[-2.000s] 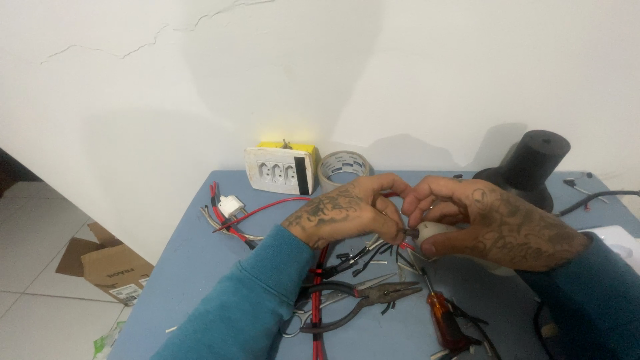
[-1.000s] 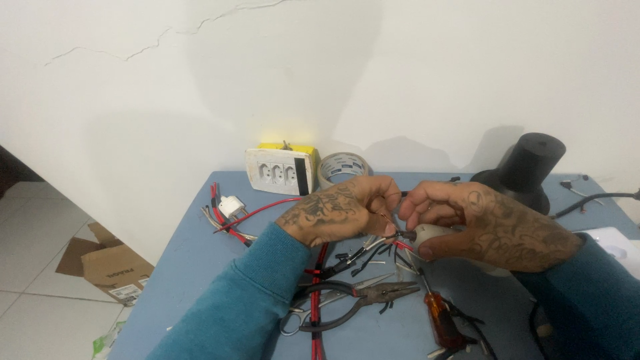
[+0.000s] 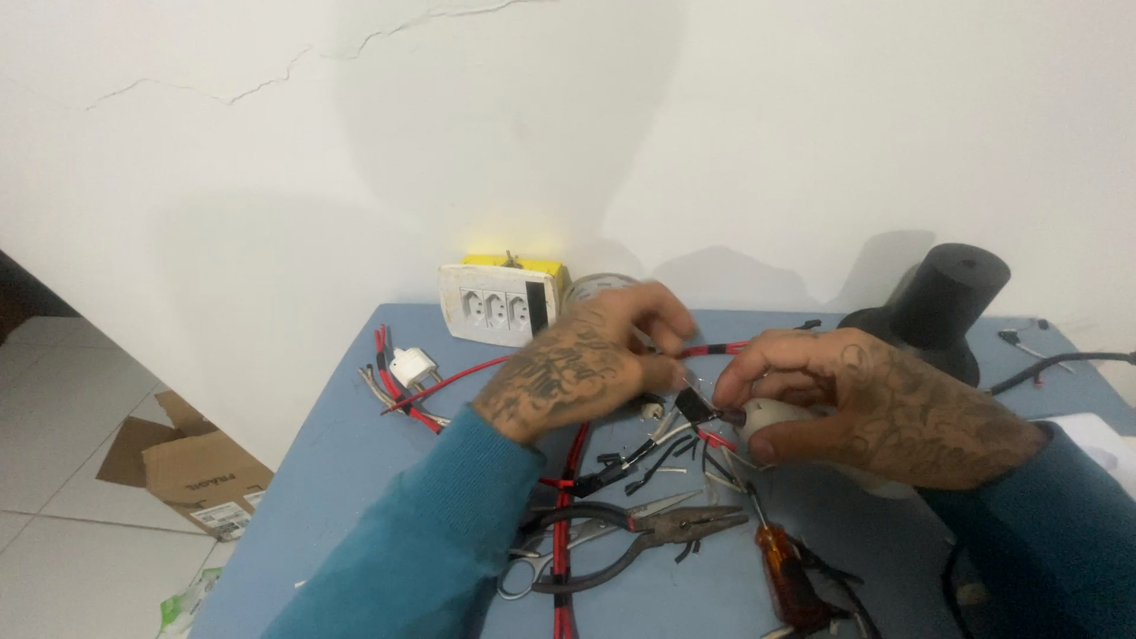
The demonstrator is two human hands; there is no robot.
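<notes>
My right hand [image 3: 874,404] holds a white rounded plastic part [image 3: 772,415] with a dark tip pointing left. A small black piece [image 3: 694,406] with thin wires sits at that tip, beside the fingertips of my left hand [image 3: 595,359]. My left hand is blurred, its thumb and fingers apart; whether it pinches a thin wire cannot be told. Below the hands lie cut black, white and red wires [image 3: 657,457], pliers with dark handles [image 3: 679,525], scissors [image 3: 532,572] and a screwdriver with an orange handle [image 3: 785,568].
A white outlet plate on a yellow box [image 3: 497,306] stands by the wall, with a tape roll [image 3: 603,286] behind my left hand. A white plug [image 3: 413,366] lies at left, a black stand [image 3: 945,306] at back right. An open cardboard box [image 3: 204,475] is on the floor.
My left hand's fingers have spread and moved slightly away from my right hand's fingertips. The small black piece now shows between the hands. My right hand keeps hold of the white part.
</notes>
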